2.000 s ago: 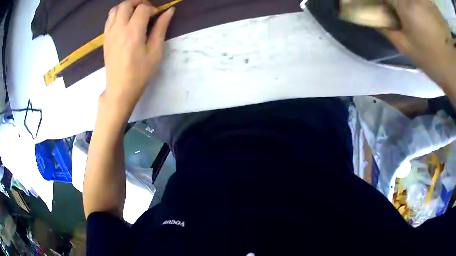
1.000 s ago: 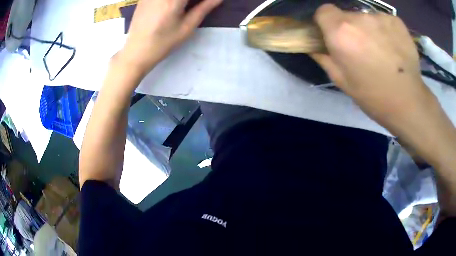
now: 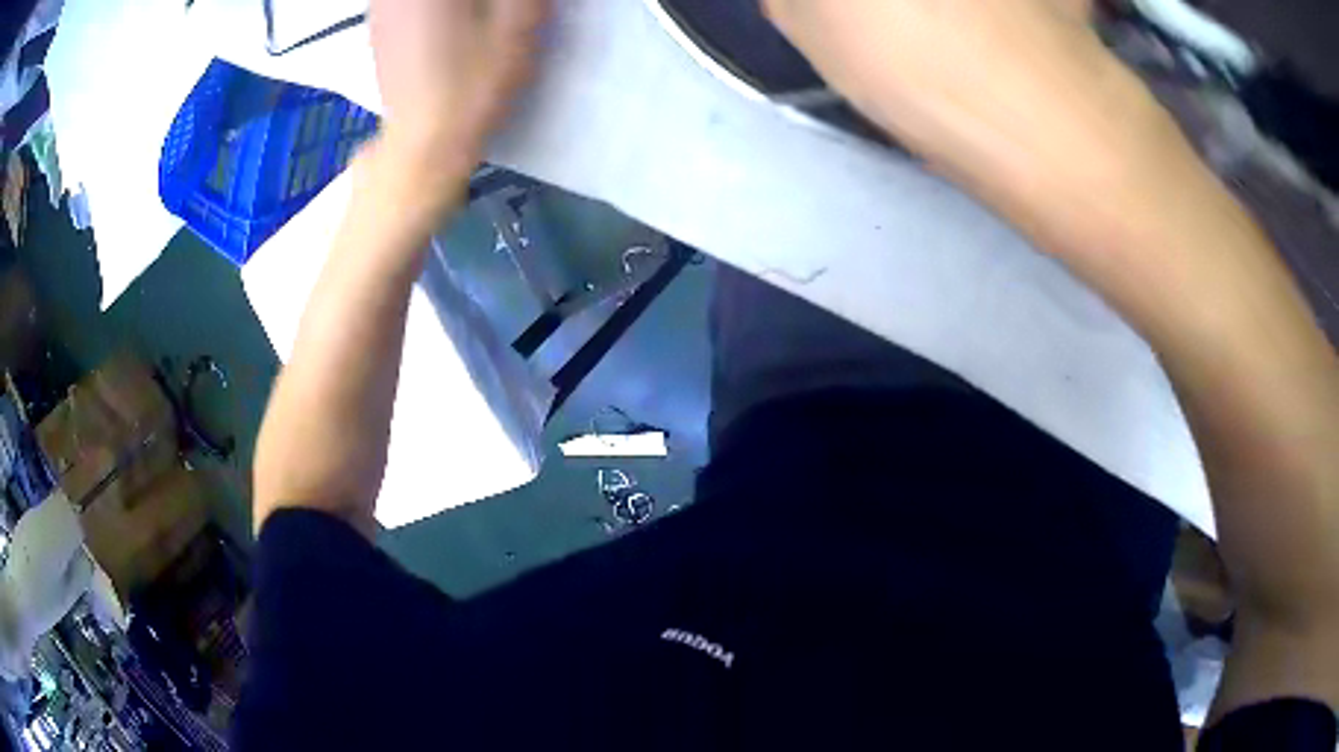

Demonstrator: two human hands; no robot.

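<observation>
My left hand [image 3: 463,74] is blurred and cut off by the top edge, over the left part of the white pressing table [image 3: 881,243]. Its fingers are out of the picture. My right hand is cut off at the top edge; only the wrist and forearm [image 3: 1028,132] show clearly. The iron's dark plate with a silver rim [image 3: 756,52] shows beside the right wrist at the top. Its handle is out of view. Dark fabric [image 3: 1292,44] shows at the top right. The yellow strip is not visible.
A bright blue crate [image 3: 257,162] stands below the table at the left. A white sheet or board [image 3: 455,426] is beside my left forearm. A thin black wire loop lies at the table's left edge. Brown cardboard [image 3: 132,470] and clutter lie on the green floor at the left.
The view has turned and shifted down and left. The iron moved left over the fabric earlier and now sits mostly beyond the top edge. The yellow strip has left the picture.
</observation>
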